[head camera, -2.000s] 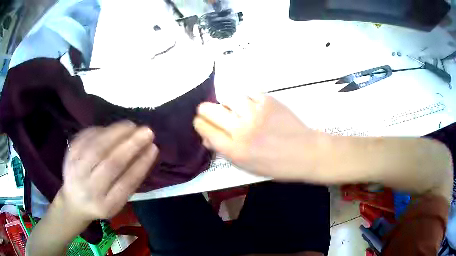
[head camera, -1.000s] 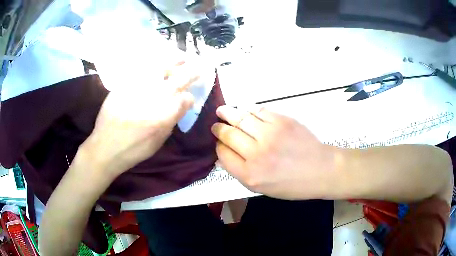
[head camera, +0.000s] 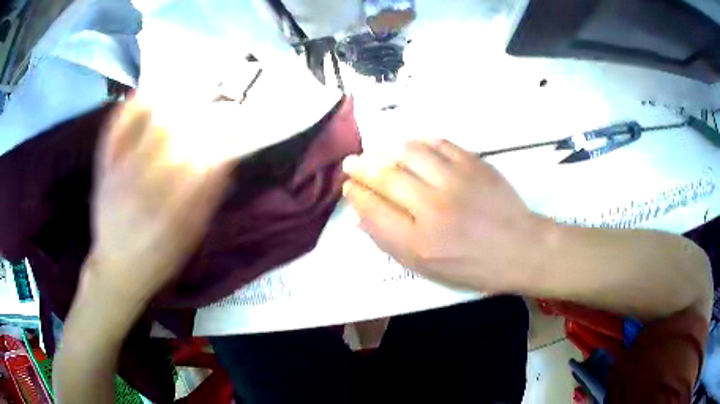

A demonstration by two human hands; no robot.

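The maroon panel [head camera: 268, 209] lies on the table left of centre and hangs over the front edge at the left. The light panel [head camera: 229, 87], glaring white, meets it along a curved edge that runs up to the presser foot area [head camera: 335, 71]. My left hand [head camera: 154, 197] is blurred and lies over the maroon and light cloth; whether it grips cloth cannot be told. My right hand [head camera: 442, 209] has its fingertips at the maroon panel's right edge, thumb side and fingers close together; a firm grip is not clear.
Thread snips [head camera: 600, 142] lie at the right on a dark cord. A printed ruler [head camera: 647, 199] runs along the table's front. A dark control panel [head camera: 624, 35] stands at upper right. A red basket [head camera: 24, 371] is at lower left. Pale cloth [head camera: 63, 87] is heaped at upper left.
My left hand has moved left and back from near the needle area. The maroon panel's front edge has shifted away from the table's front edge, and reddish cloth shows near the needle.
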